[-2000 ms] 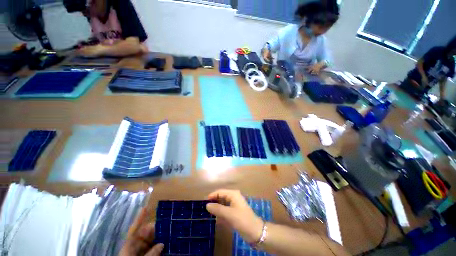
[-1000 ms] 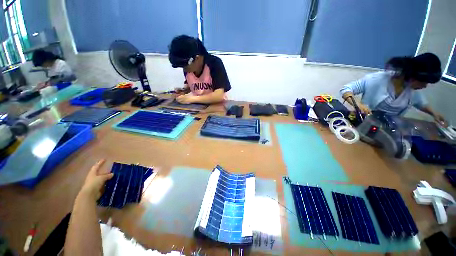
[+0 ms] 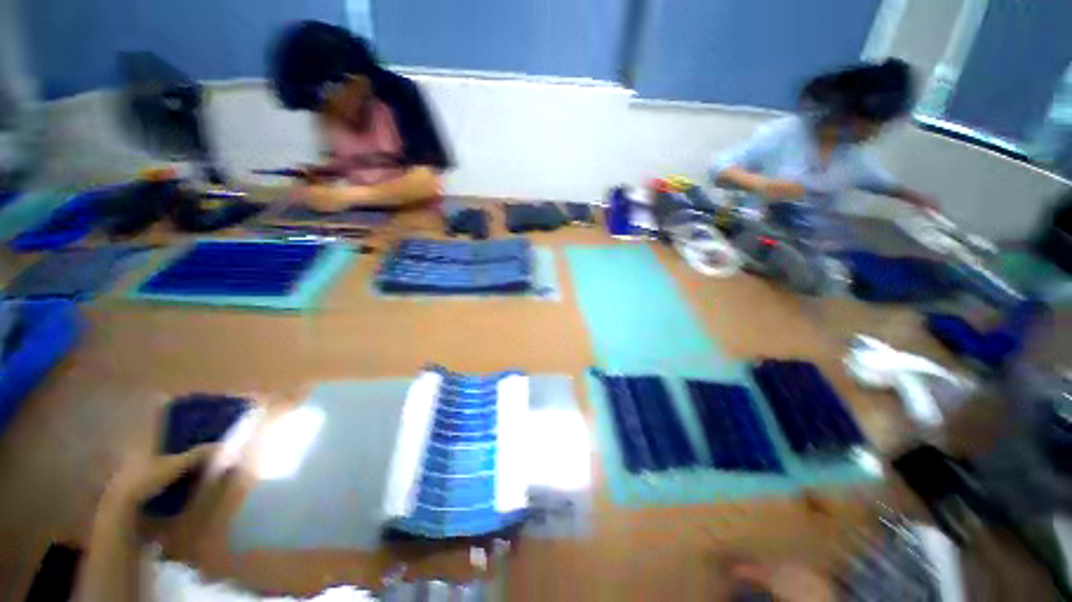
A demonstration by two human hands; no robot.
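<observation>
The picture is blurred. My left hand [image 3: 132, 480] is at the far left, with its fingers at the dark navy cell pieces [image 3: 195, 423]; blur hides whether it grips them. My right hand [image 3: 778, 581] is a cut-off blur at the bottom edge, left of the silver ribbon heap [image 3: 884, 567]; its fingers cannot be made out. The curved blue cell stack [image 3: 461, 453] with white side edges lies on a grey sheet [image 3: 335, 470] between my hands. Three dark cell groups [image 3: 735, 423] lie on a green mat [image 3: 629, 485].
Two people [image 3: 382, 147] [image 3: 811, 159] work across the table. White crumpled cloth [image 3: 899, 374] and a black item [image 3: 937, 480] are at right. White strips [image 3: 253, 584] lie at the bottom left. More cells [image 3: 235, 268] [image 3: 456, 266] and white tape rings [image 3: 708, 249] are farther back.
My view turned left, then partly back right. The dark panel earlier between both hands no longer shows there. My left hand moved to the left cell pieces; my right hand reappears at the bottom edge.
</observation>
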